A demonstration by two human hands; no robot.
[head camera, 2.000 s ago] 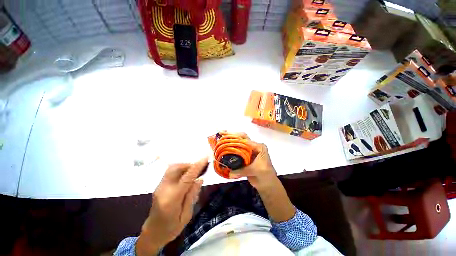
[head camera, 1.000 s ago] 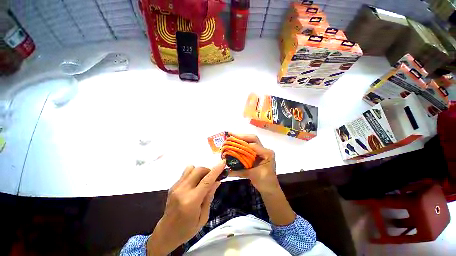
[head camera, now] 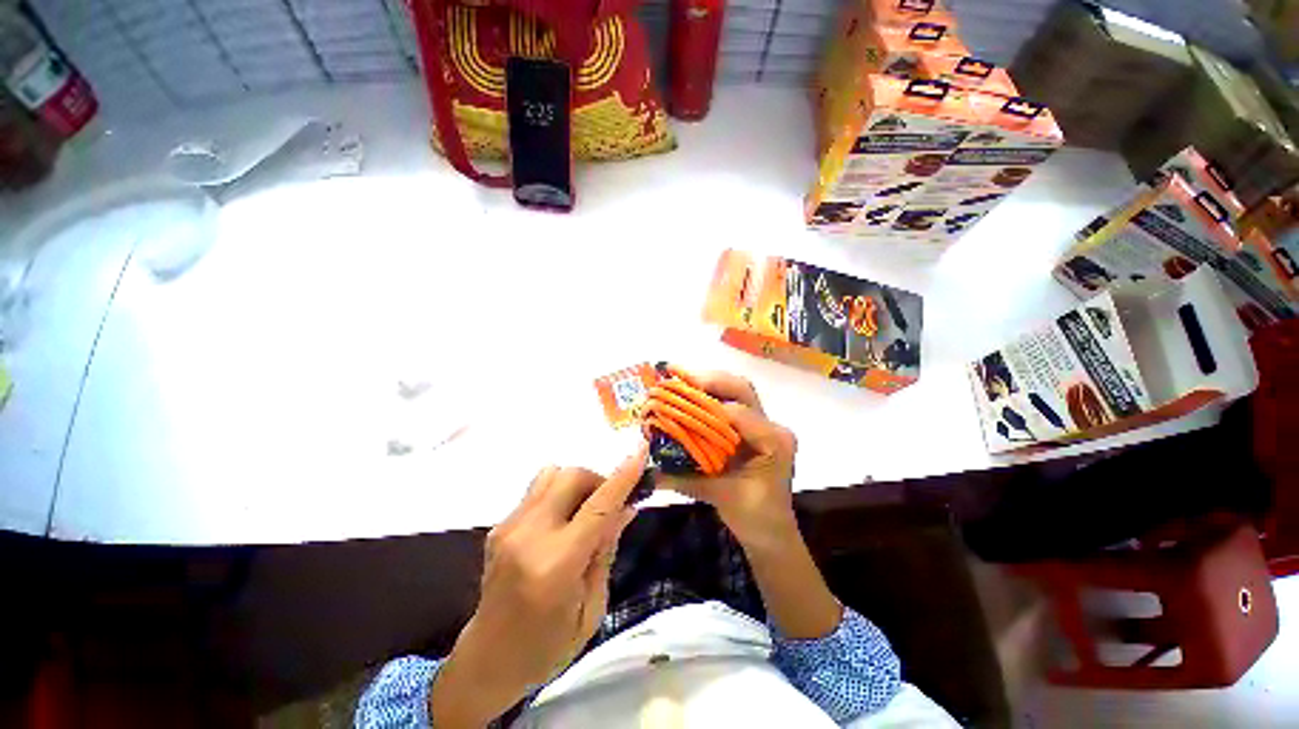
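Note:
An orange coiled cord (head camera: pixel 690 423) with a black part (head camera: pixel 670 453) at its lower side is just above the table's front edge. My right hand (head camera: pixel 751 463) grips the coil from the right. My left hand (head camera: pixel 563 534) is at the coil's lower left, fingers pinched on a small dark piece (head camera: pixel 641 489) against the black part; what the piece is cannot be told. A small orange card with a white code (head camera: pixel 627 392) shows at the coil's upper left. An orange and black retail box (head camera: pixel 833 322) lies on the table beyond my right hand.
An open white-sided box (head camera: pixel 1061 380) is at the right. Packed boxes (head camera: pixel 919 150) stand at the back right, with cartons (head camera: pixel 1104 79) behind. A phone (head camera: pixel 541 135) leans on a red bag (head camera: pixel 613 86) beside a red bottle (head camera: pixel 692 57). Small pale bits (head camera: pixel 413 387) lie left. A red stool (head camera: pixel 1182 605) is below.
My left hand has moved right and up to the coil, with the dark piece now at the black part. The coil has turned in my right hand, showing more of the card.

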